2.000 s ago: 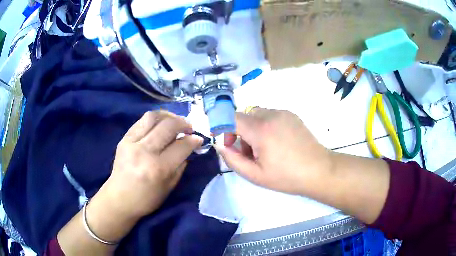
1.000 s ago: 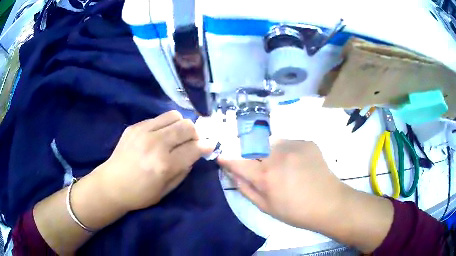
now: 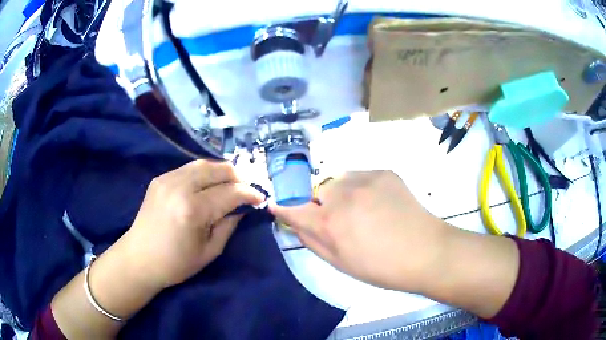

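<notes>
A large dark navy garment panel lies on the left side and runs under the machine head. My left hand pinches the navy seam edge between thumb and fingers, left of the grey-blue cylindrical attachment. My right hand is at the right of that edge, its thumb or finger tip touching the same spot; part of its fingers is hidden by the attachment, and its grip cannot be told. The presser foot and needle area lies just beyond my left fingertips.
The white machine head with its tension dial stands above. Cardboard bears a mint-green block. Orange-handled snips and yellow-green scissors lie at the right. A ruler strip follows the front edge.
The camera view has shifted back and forth. Both hands stay near the attachment; my right fingers have flattened from their earlier pinch, and the white cloth end below shows less.
</notes>
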